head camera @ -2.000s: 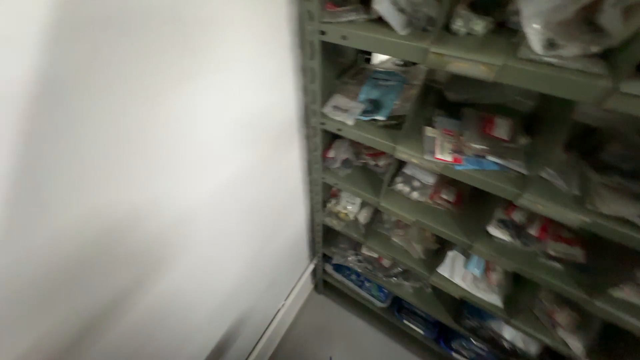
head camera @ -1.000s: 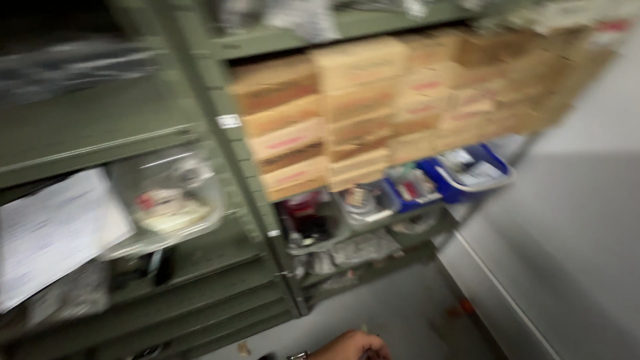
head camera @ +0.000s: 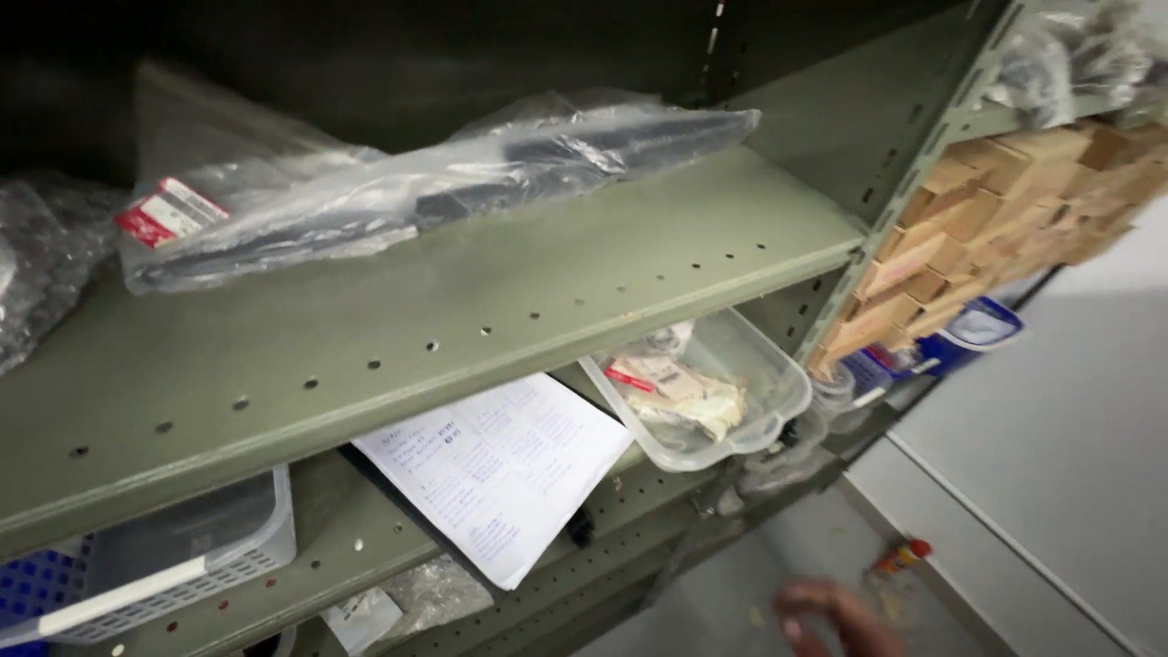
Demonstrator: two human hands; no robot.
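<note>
At the bottom edge, right of centre, my right hand [head camera: 835, 619] shows, blurred, fingers somewhat curled and apart, with nothing visible in it. It is over the grey floor, in front of the metal shelving. My left hand is out of the frame. Up and left of the hand, a sheet of handwritten paper [head camera: 502, 474] on a dark board juts out from a lower shelf. Beside it a clear plastic bin [head camera: 776, 383] holds bagged parts with a red and white label. On the shelf above lies a long dark part in a clear plastic bag [head camera: 511, 173].
The green perforated metal shelf [head camera: 456, 292] runs across the view. A clear plastic basket [head camera: 192, 538] stands at lower left. Stacked cardboard boxes [head camera: 985, 228] and a blue bin [head camera: 976, 333] are at right. A small red-capped bottle [head camera: 903, 555] lies on the floor by the wall.
The view has swung left and closer to the shelf with the paper and clear bin. My right hand is at the bottom edge in both the middle frame and this one.
</note>
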